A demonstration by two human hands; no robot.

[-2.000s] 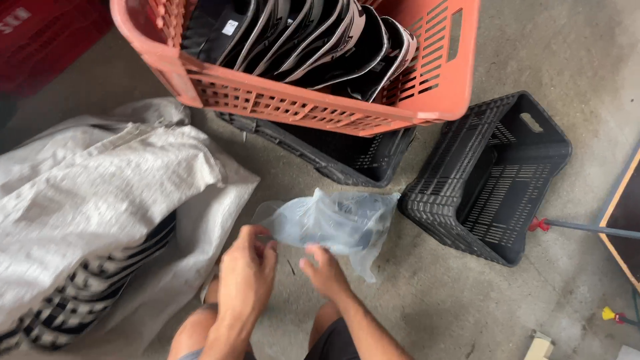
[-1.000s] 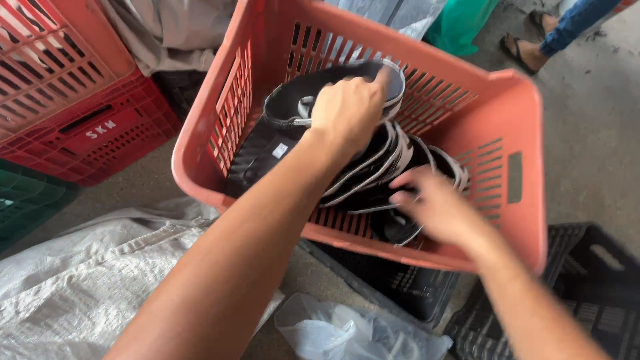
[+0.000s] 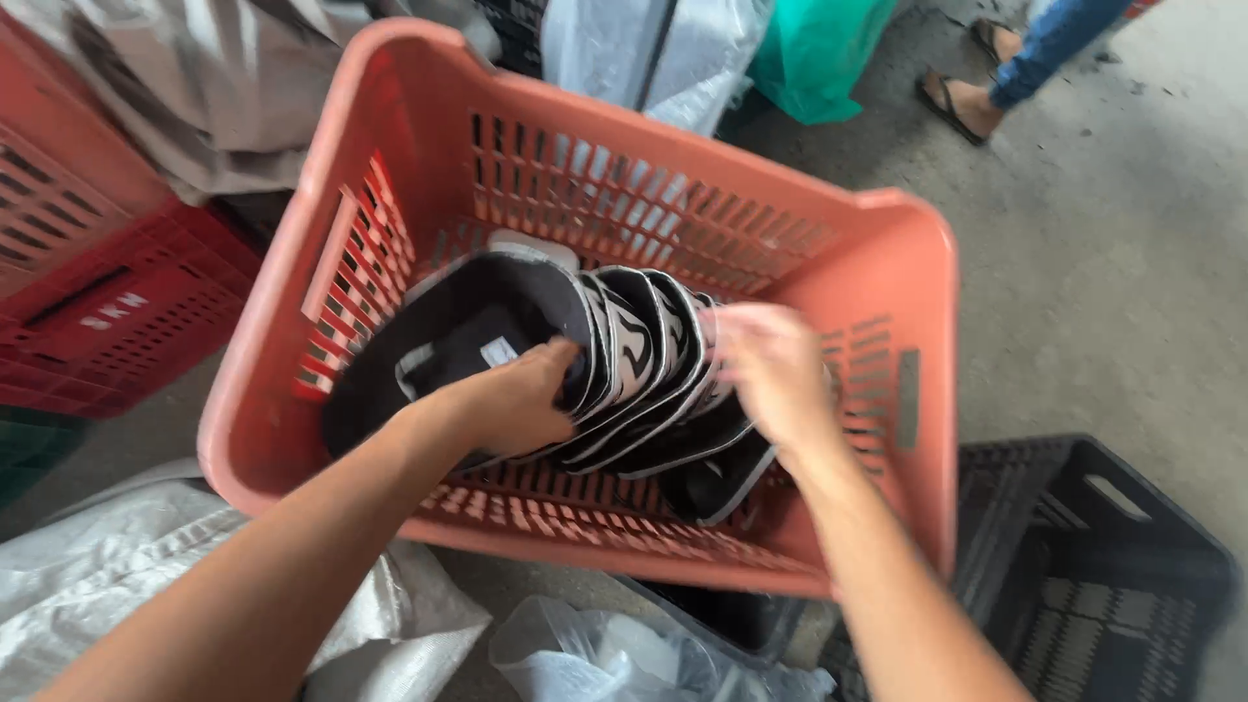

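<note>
A row of nested black fabric pieces with pale trim and a black-and-white pattern (image 3: 634, 341) leans inside an orange plastic crate (image 3: 585, 561); their exact kind is unclear, though they resemble shoe uppers. At the row's left end, my left hand (image 3: 526, 395) grips the edge of the nearest black piece, its fingers partly inside, below a small white label (image 3: 498, 351). Over the right part of the row is my right hand (image 3: 775, 366), blurred, its fingertips at the patterned edges; whether it grips them cannot be made out.
Red crates (image 3: 117, 322) stand at left, above a white woven sack (image 3: 390, 604). A clear plastic bag (image 3: 624, 648) lies below the orange crate, black crates (image 3: 1121, 546) at lower right. Behind are a green bag (image 3: 819, 58) and a person's sandalled feet (image 3: 960, 102).
Both hands have gone from the clear bag on the floor to the black pieces in the orange crate. The view has swung up to the crate. My left hand now sits lower on the row.
</note>
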